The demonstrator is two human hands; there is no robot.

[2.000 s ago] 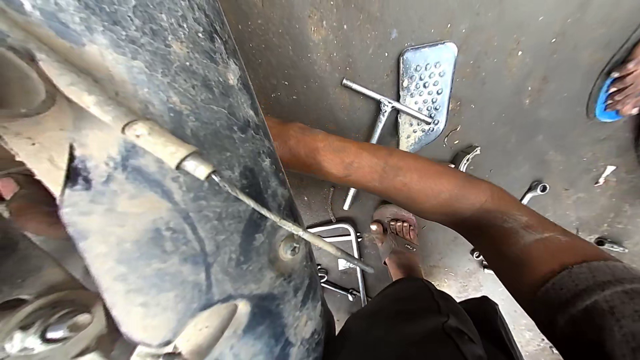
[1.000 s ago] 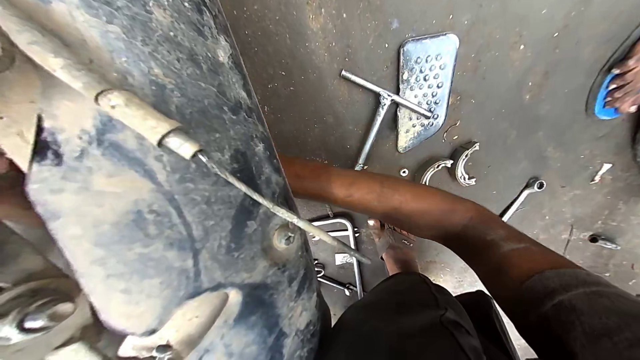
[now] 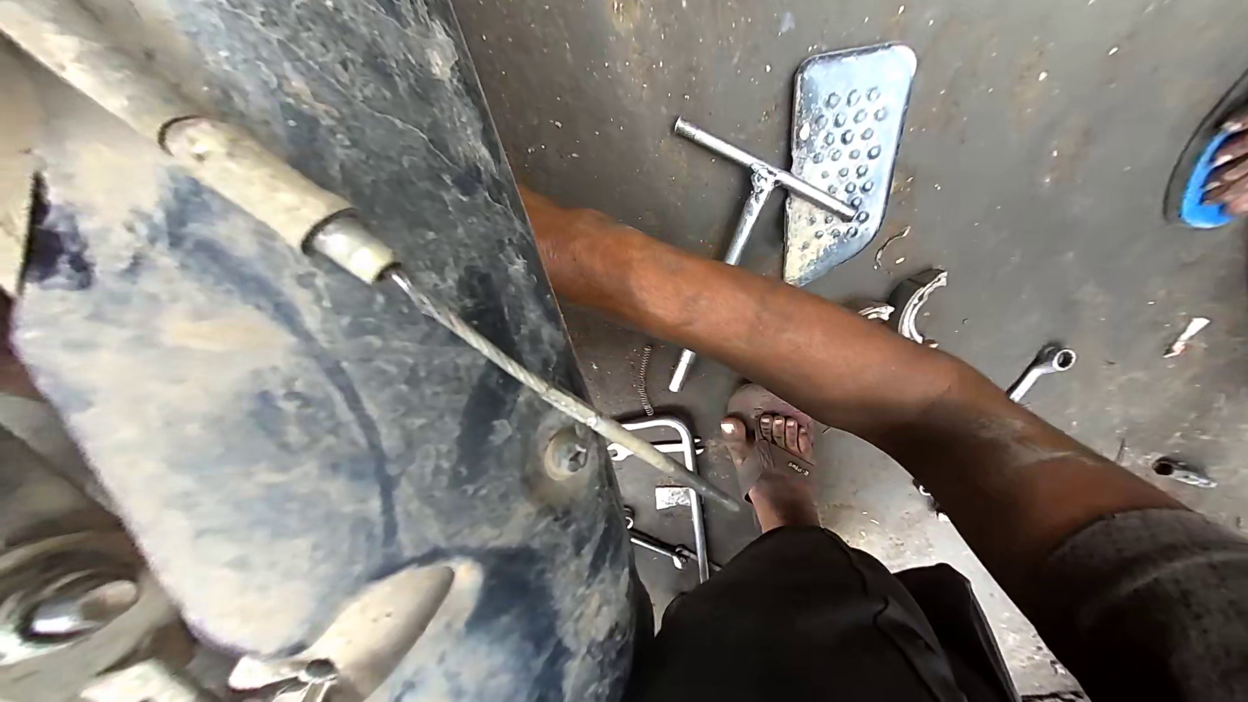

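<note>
A dusty dark fender-like vehicle panel (image 3: 292, 390) fills the left side. Across it runs a control cable in a worn sleeve (image 3: 253, 180), its bare strands (image 3: 517, 370) ending in a free tip past the panel's edge. My right forearm reaches from the lower right to behind the panel, which hides my right hand and anything it holds. My left hand cannot be made out; a bit of skin shows at the far left edge. A bolt (image 3: 568, 453) sits in the panel near its right edge.
On the floor lie a T-handle wrench (image 3: 751, 205) over a dimpled metal plate (image 3: 848, 127), curved brake shoes (image 3: 916, 302), a ring spanner (image 3: 1043, 369), a socket (image 3: 1183, 472), a small coil spring (image 3: 644, 380) and a bent metal frame (image 3: 698, 526). Another person's foot (image 3: 1228, 171) is at the right edge.
My right forearm has shifted, covering part of the brake shoes that showed more fully one second ago. The cable still hangs with its end free.
</note>
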